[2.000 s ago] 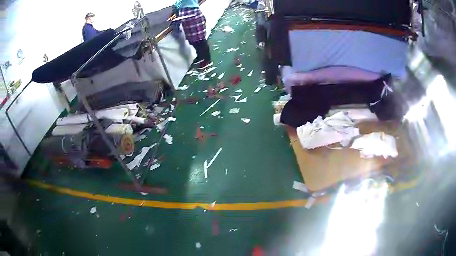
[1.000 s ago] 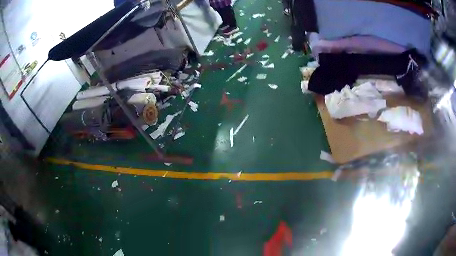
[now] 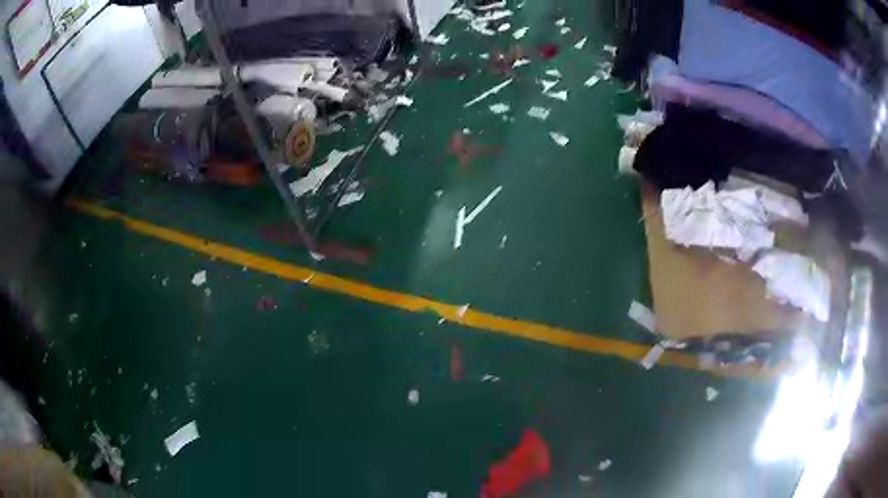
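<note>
No clear hand shows. A blurred brownish shape is cut off by the lower right edge; I cannot tell if it is my right hand. My left hand is not seen. Nearest in front is the green floor with scattered white scraps. A bright red piece lies at the bottom centre, and a small white scrap lies at the lower left. A yellow line crosses the floor, sloping down to the right.
Fabric rolls lie under a metal frame at the upper left. At the right, a brown board bears crumpled white cloth, beside dark and light blue fabric. A blurred tan shape is at the lower left corner.
The view has tilted down and turned. The person at the back has left the picture. The yellow line now slants, and the red piece shows more fully than two seconds ago.
</note>
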